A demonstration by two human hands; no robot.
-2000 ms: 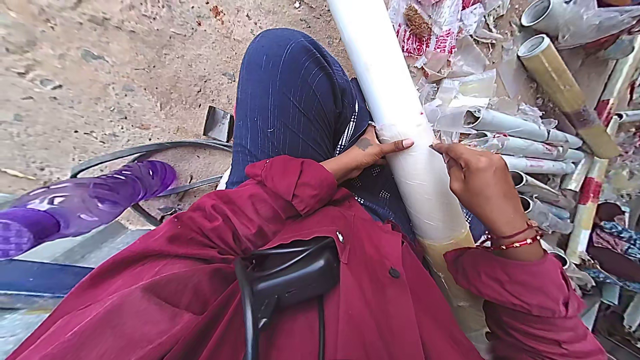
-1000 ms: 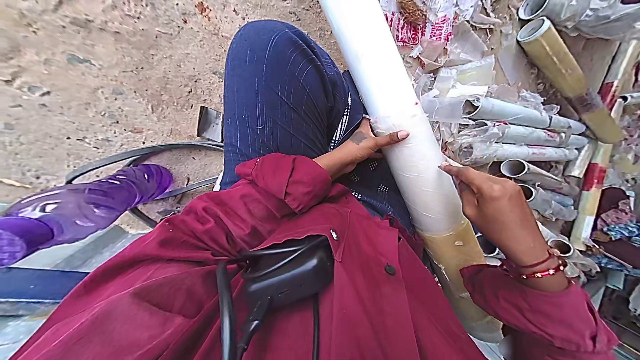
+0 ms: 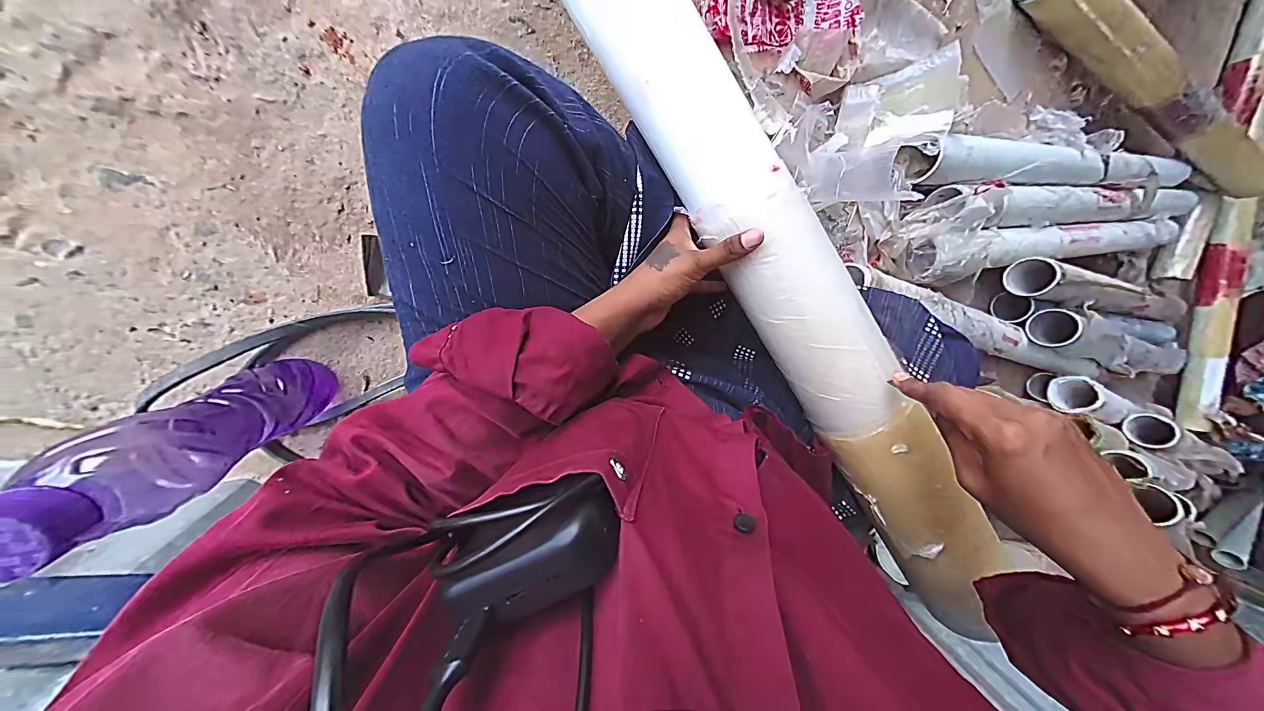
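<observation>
A long white tube [image 3: 750, 197] wrapped in clear film lies slantwise across my lap, from the top centre toward the lower right. Brown tape or film [image 3: 918, 494] covers its lower end. My left hand [image 3: 691, 259] grips the tube from its left side, thumb on top and the other fingers mostly hidden beneath. On the right side, my right hand [image 3: 997, 444] touches the tube with a fingertip, just above the edge of the brown wrapping; its other fingers are partly hidden.
Several film-wrapped tubes [image 3: 1057, 242] lie stacked at the right, beside torn plastic film [image 3: 889, 109]. A purple bottle [image 3: 178, 444] and a black cable [image 3: 267, 336] are at the left. A black device [image 3: 538, 553] hangs at my chest. Rough ground [image 3: 178, 158] shows at upper left.
My right hand has moved down along the tube, from beside my left hand to near the brown wrapping. My left hand still holds the tube.
</observation>
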